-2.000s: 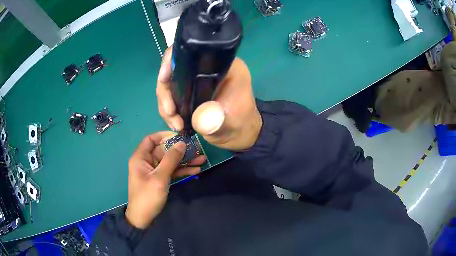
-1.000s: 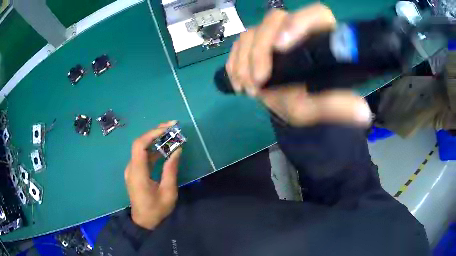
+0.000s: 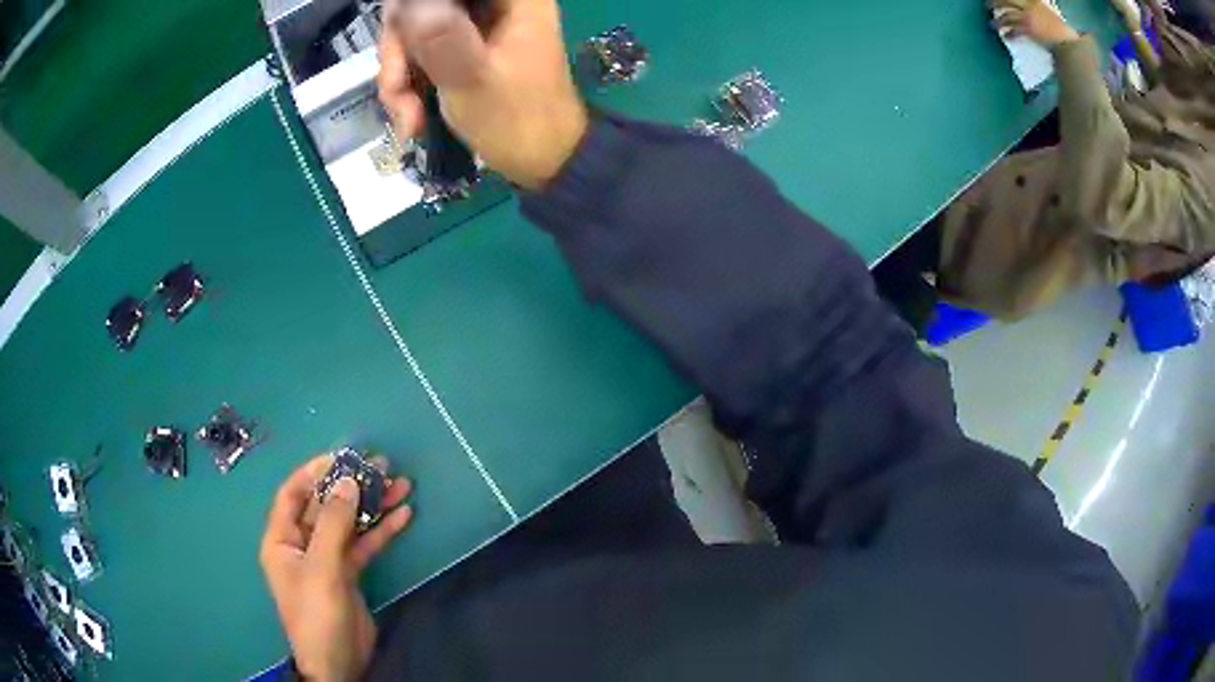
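Observation:
My left hand [image 3: 317,553] holds a small square dark module [image 3: 353,488] above the mat near the bench's front edge, thumb on top. My right hand [image 3: 504,87] is at the top, partly cut off by the picture's edge, closed round the black electric screwdriver [image 3: 429,117]. Little of the screwdriver shows between the fingers. Its lower end is at the metal pickup front of the white-grey screw feeder [image 3: 372,189]; whether the tip touches a screw cannot be told.
Dark inner parts [image 3: 224,437] lie in two pairs on the green mat [image 3: 440,333]. White-silver plates [image 3: 80,553] line the left side. Clear-and-dark modules [image 3: 749,101] lie right of the feeder. Another person's arm and brown sleeve [image 3: 1093,133] are at upper right.
The right hand went from driving at the module, out to the right, and is now at the feeder. The left hand has turned the module and grips it flat. The view has shifted right.

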